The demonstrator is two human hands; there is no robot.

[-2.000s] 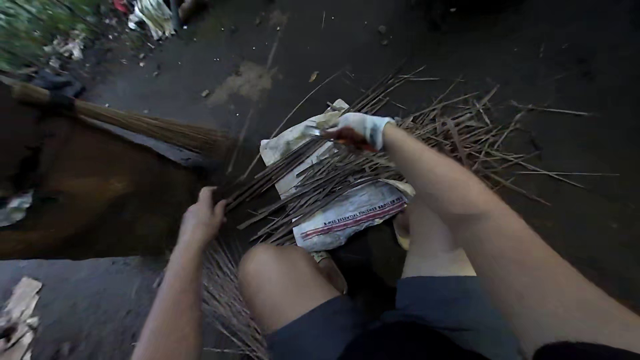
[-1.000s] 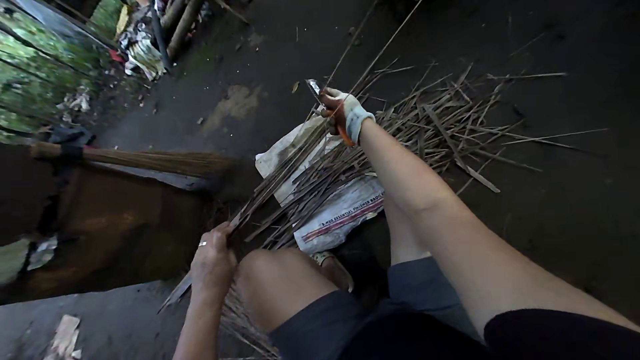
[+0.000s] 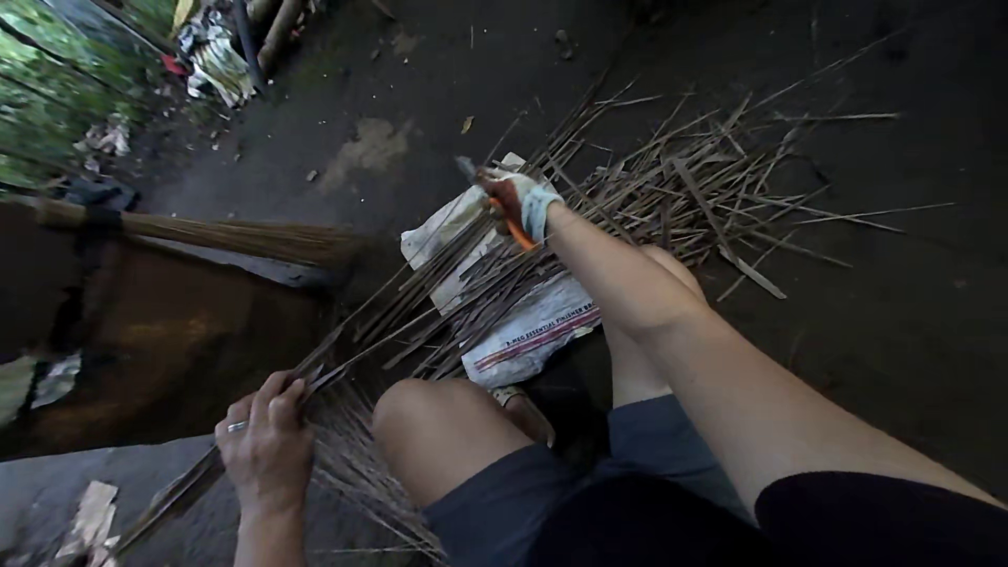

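Note:
My left hand [image 3: 268,441], with a ring on one finger, is closed on a few long dry leaf strips [image 3: 177,492] at the lower left. The strips run up and right from it toward the pile. My right hand [image 3: 516,201], in a soiled white and light-blue glove, grips a knife with an orange handle [image 3: 521,235]; its blade [image 3: 466,167] points up and left. Below and around that hand, a large heap of dry stalks [image 3: 669,193] lies partly over a white printed sack [image 3: 535,329]. Whether the blade touches a strip cannot be told.
A stick broom [image 3: 236,236] lies on a brown rusty surface [image 3: 181,339] at the left. Fine loose fibres [image 3: 366,465] lie beside my left knee. Crumpled rags [image 3: 220,67] and logs [image 3: 279,35] lie at the upper left, and a torn scrap [image 3: 90,516] at the lower left.
The right hand with the knife was higher above the pile one second ago and is now lower, over the sack. The left hand still holds strips and has moved down and left.

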